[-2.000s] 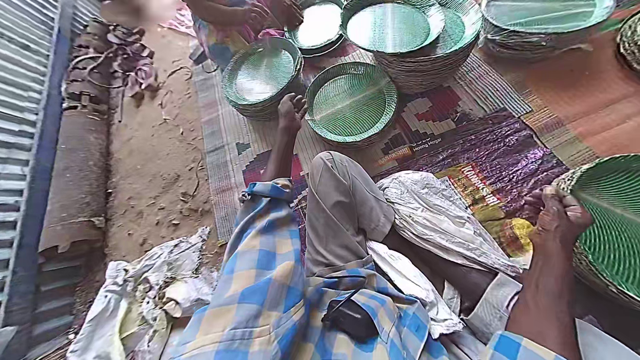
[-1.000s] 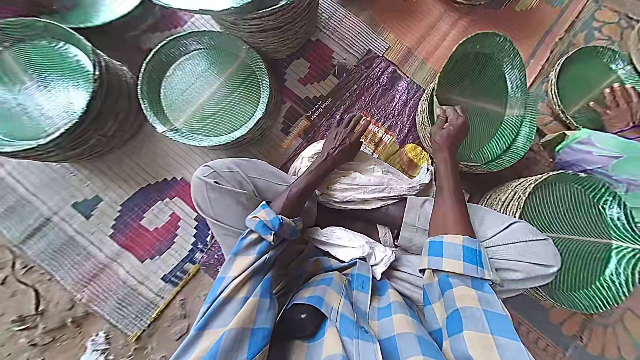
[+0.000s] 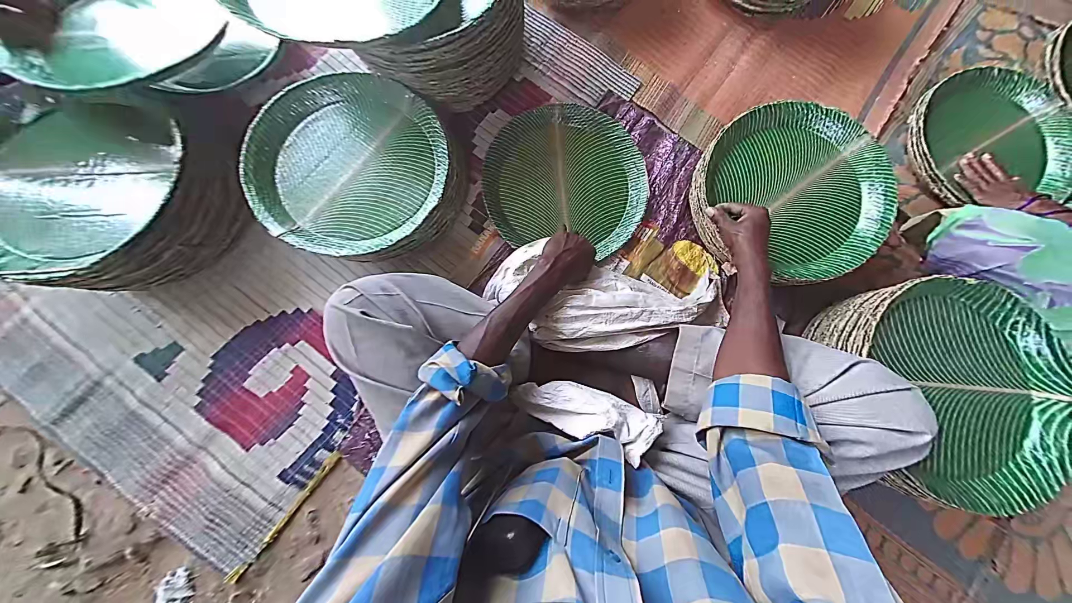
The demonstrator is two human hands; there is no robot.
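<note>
My left hand (image 3: 572,251) grips the near rim of a round green leaf-patterned plate (image 3: 563,176), in front of my crossed legs. With my right hand (image 3: 742,224) I pinch the left rim of another green plate (image 3: 800,180), whose woven-looking edge shows layers beneath. White cloth (image 3: 607,306) lies below my left wrist, over my lap. Left of my left hand stands a stack of green plates (image 3: 347,167); near my right knee is a further stack (image 3: 976,394).
Tall plate stacks (image 3: 75,197) stand at the far left. At the right, another person's hand (image 3: 992,180) rests on a green plate (image 3: 976,130). A patterned woven mat (image 3: 167,435) borders bare soil (image 3: 67,519), and an orange mat (image 3: 745,50) lies ahead.
One second ago my left hand was over the white cloth without a plate; now it holds one. My right hand's plate has been lowered from a raised, tilted position. The view has swung right since two seconds ago.
</note>
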